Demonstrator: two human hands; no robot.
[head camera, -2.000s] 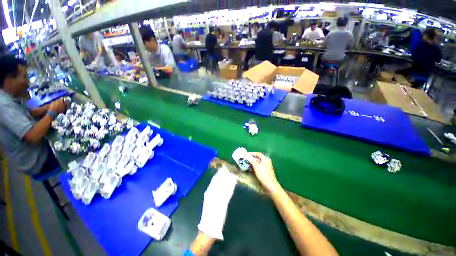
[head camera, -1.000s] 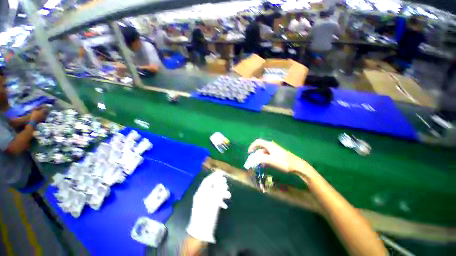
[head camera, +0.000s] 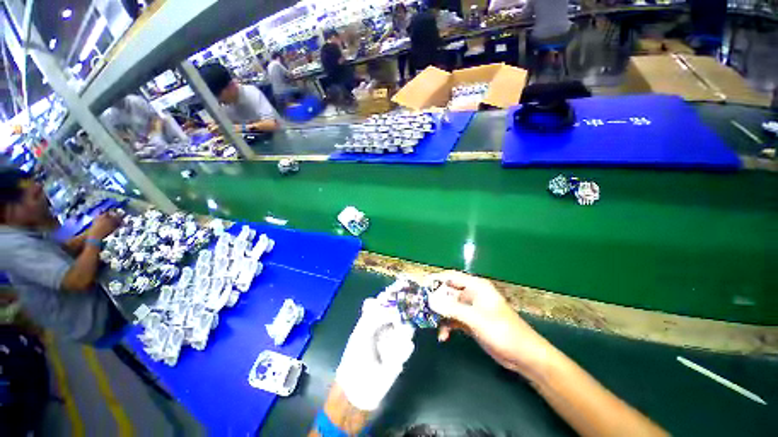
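Observation:
A subassembly (head camera: 415, 303), a small unit with dark innards, is held between my two hands above the near edge of the belt. My gloved left hand (head camera: 375, 350) grips it from the left. My bare right hand (head camera: 484, 317) has fingers on its right side. Fine details of the unit are blurred. Two white housings lie apart on the blue sheet (head camera: 235, 371), the nearer one (head camera: 275, 372) flat and the other (head camera: 285, 321) tilted.
Rows of white housings (head camera: 209, 294) and a heap of units (head camera: 158, 247) are at left. The green belt (head camera: 426, 230) carries a unit (head camera: 353, 220) and two more (head camera: 586, 192). A white stick (head camera: 721, 380) lies right. A person (head camera: 43, 256) sits far left.
The unit moved from over the belt edge to between both hands; the left hand, empty a second ago, now grips it. The view has shifted, and the white stick shows at right.

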